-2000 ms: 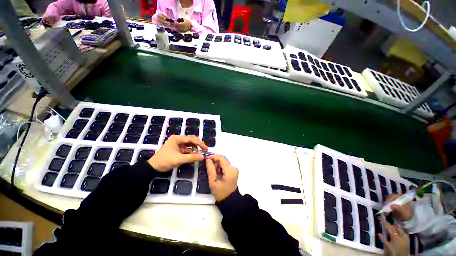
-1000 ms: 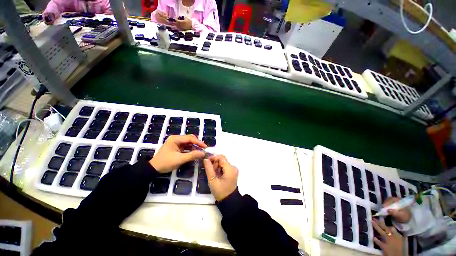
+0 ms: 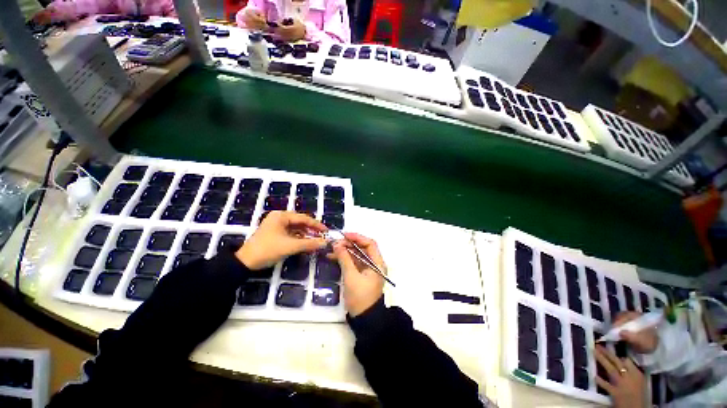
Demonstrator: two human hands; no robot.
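Note:
My left hand (image 3: 280, 241) is over the right part of the white foam tray (image 3: 209, 229), its fingertips pinching a small shiny clear piece (image 3: 332, 235). My right hand (image 3: 363, 269) is close beside it and holds thin dark tweezers (image 3: 372, 263), whose rear end points down to the right. The tweezer tips are at the clear piece; exact contact cannot be told. Black rounded housings (image 3: 147, 265) sit in rows in the tray pockets. One housing under my right hand (image 3: 325, 295) shows a bright glare.
Two black strips (image 3: 457, 298) lie on the bench right of my hands. At right, another worker's hands with a white pen-like tool (image 3: 635, 326) are over a second foam tray (image 3: 516, 371). A green conveyor belt (image 3: 359, 159) runs behind. A white plug (image 3: 80, 191) and clear plastic lie at left.
The tweezers now show clearly, sticking out below my right hand. My right hand has turned slightly, and the clear piece shows brighter between the fingertips. The left hand has barely moved.

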